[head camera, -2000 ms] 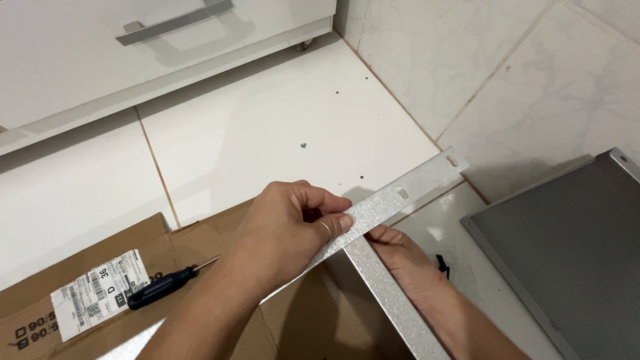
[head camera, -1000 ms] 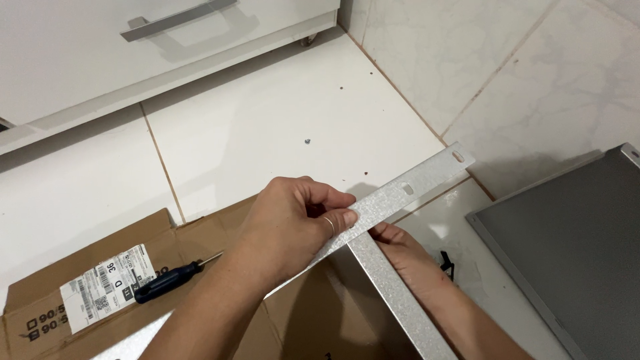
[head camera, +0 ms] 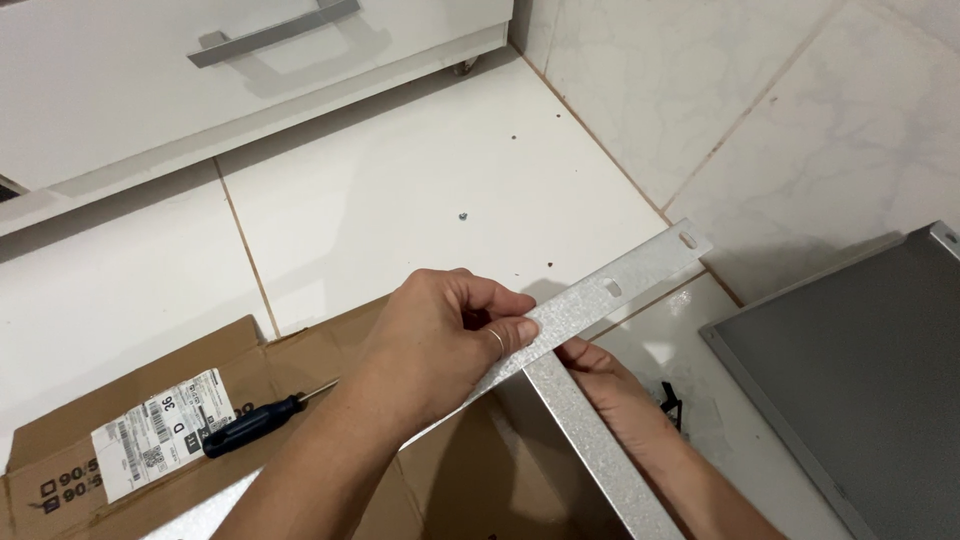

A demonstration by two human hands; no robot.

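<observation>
My left hand [head camera: 450, 345], with a ring on one finger, pinches a slotted galvanized metal strip [head camera: 622, 277] between thumb and fingers. The strip runs diagonally and crosses the end of a second metal piece, a flanged edge [head camera: 592, 442]. My right hand [head camera: 607, 390] is at that joint from the right and below, its fingertips partly hidden behind the metal; what they grip cannot be made out. A dark-handled screwdriver [head camera: 255, 427] lies on the flattened cardboard [head camera: 142, 375], left of my left forearm. A small screw [head camera: 463, 216] lies on the white floor tiles.
A white drawer unit [head camera: 135, 97] with a grey handle stands at the upper left. A grey metal panel [head camera: 847, 352] is at the right near the tiled wall [head camera: 750, 97]. Small black parts [head camera: 671, 405] lie beyond my right wrist. The cardboard bears a printed label [head camera: 161, 427].
</observation>
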